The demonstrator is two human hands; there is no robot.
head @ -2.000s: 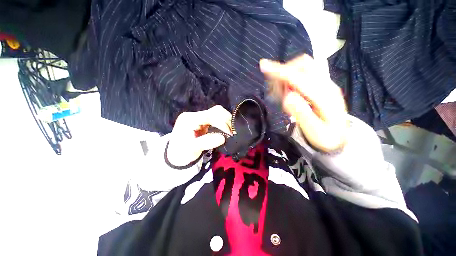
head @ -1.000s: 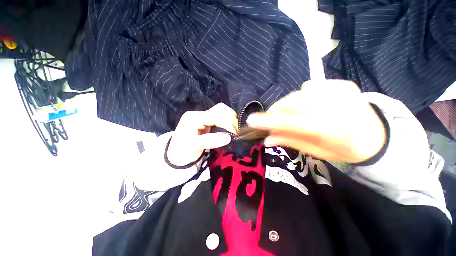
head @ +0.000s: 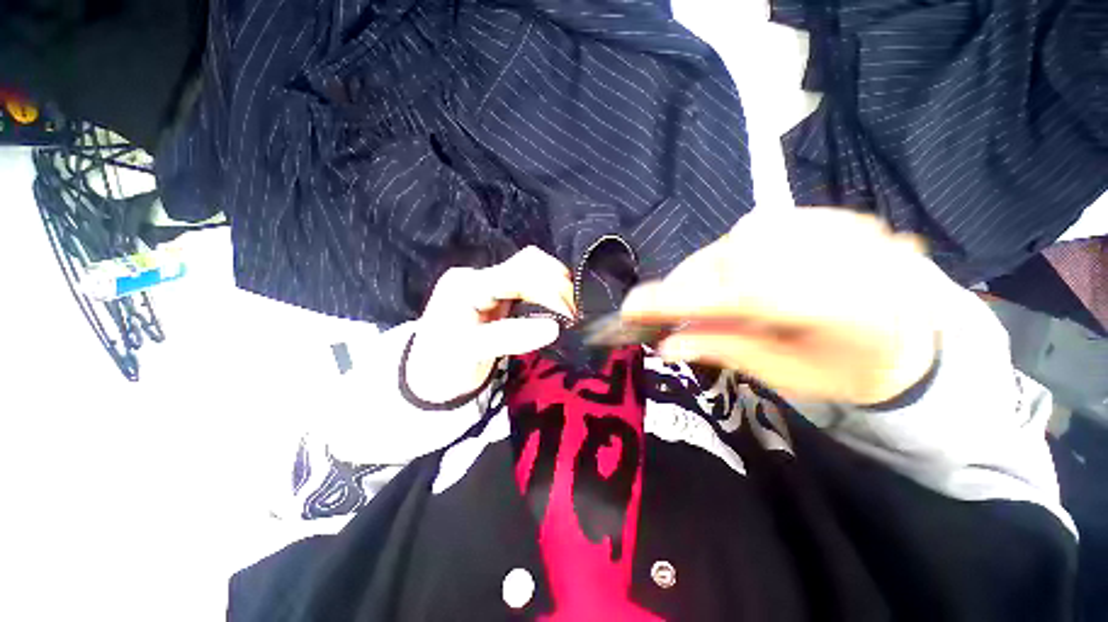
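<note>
A dark pinstriped garment lies over the table and hangs down towards my chest. Its zipper shows as a curved line of small metallic teeth. My left hand pinches the garment's edge beside the zipper between thumb and fingers. My right hand is blurred, just right of the zipper. It holds small snips, whose blurred blades point at the cloth by my left fingertips. Whether the blades touch the cloth cannot be told.
Another pinstriped garment lies in a heap at the right. Black looped hangers with a blue-and-white item lie at the left. A black garment pile is at upper left. The white table shows at the left.
My right hand has come down from the upper right to the zipper with the snips, and has shifted slightly in the last second. My left hand keeps its pinch in nearly the same place.
</note>
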